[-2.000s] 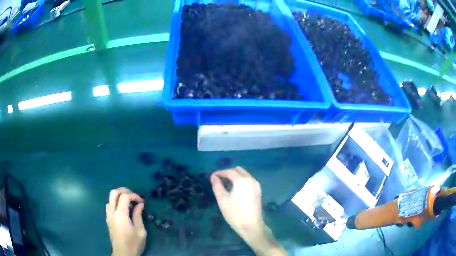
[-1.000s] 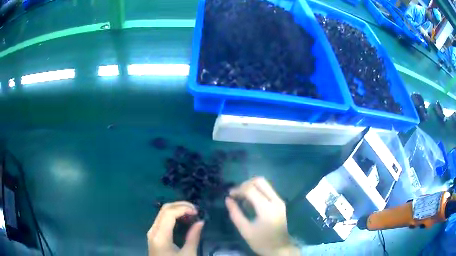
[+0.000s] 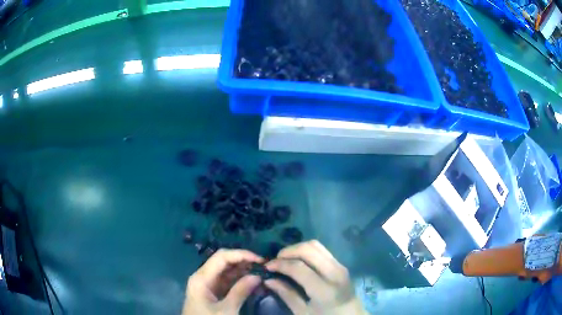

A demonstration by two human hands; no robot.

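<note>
My left hand and my right hand meet at the bottom centre, fingertips together around a small black part. Its exact shape is mostly hidden by the fingers. A dark housing shows between and below the hands, cut off by the lower edge. A loose pile of small black rings lies on the green bench mat just beyond the hands.
Two blue bins of black parts stand at the back on a white block. A screw feeder, an orange screwdriver and a clear bag are at right. A dark device is at left.
My hands, apart over the pile before, have come together at the bottom centre on a small black part. The dark housing shows more between them. The view has shifted.
</note>
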